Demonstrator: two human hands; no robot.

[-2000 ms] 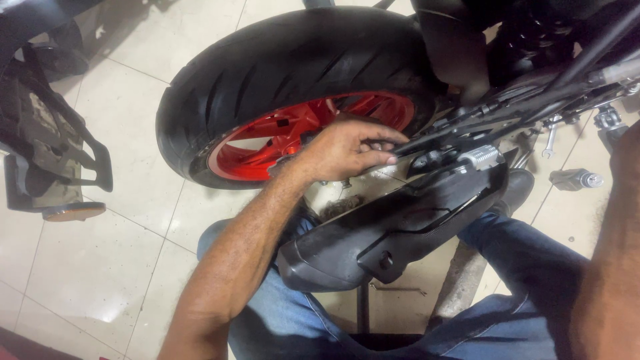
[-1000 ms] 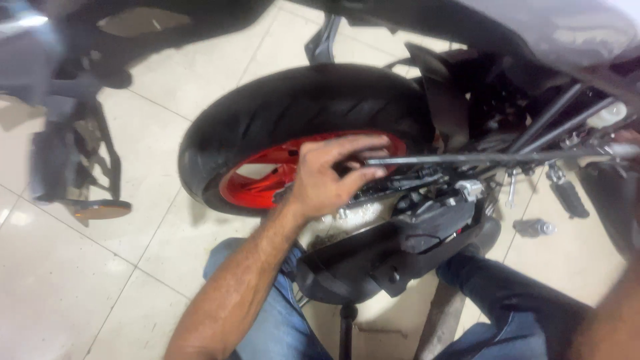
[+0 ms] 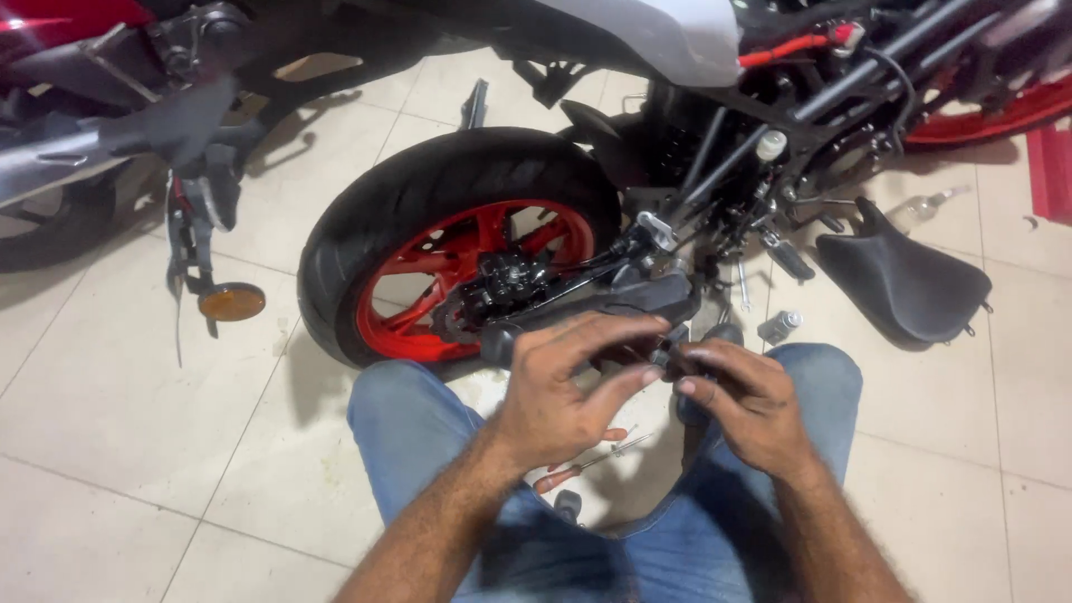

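My left hand (image 3: 569, 389) and my right hand (image 3: 749, 398) meet above my knees, fingertips almost touching. Between them is a small dark part (image 3: 666, 352), too blurred to name; both hands seem to pinch it. Just beyond lies a black exhaust or cover piece (image 3: 603, 303), partly hidden by my left hand. Behind it stands the motorcycle's rear wheel, with a black tyre (image 3: 335, 251) and a red rim (image 3: 469, 230). A brake caliper (image 3: 512, 276) and disc sit at its hub.
Screwdrivers (image 3: 559, 479) lie on the tiles between my legs. To the right are a motorcycle seat (image 3: 904, 272), a small bottle (image 3: 779, 327) and a wrench (image 3: 744, 286). A tail bracket with an orange reflector (image 3: 232, 301) hangs at the left, near a second motorcycle (image 3: 59, 151).
My left hand has come away from beside the rear wheel toward my lap. My right hand now shows fully, meeting the left at a small part. The view has widened and shifted.
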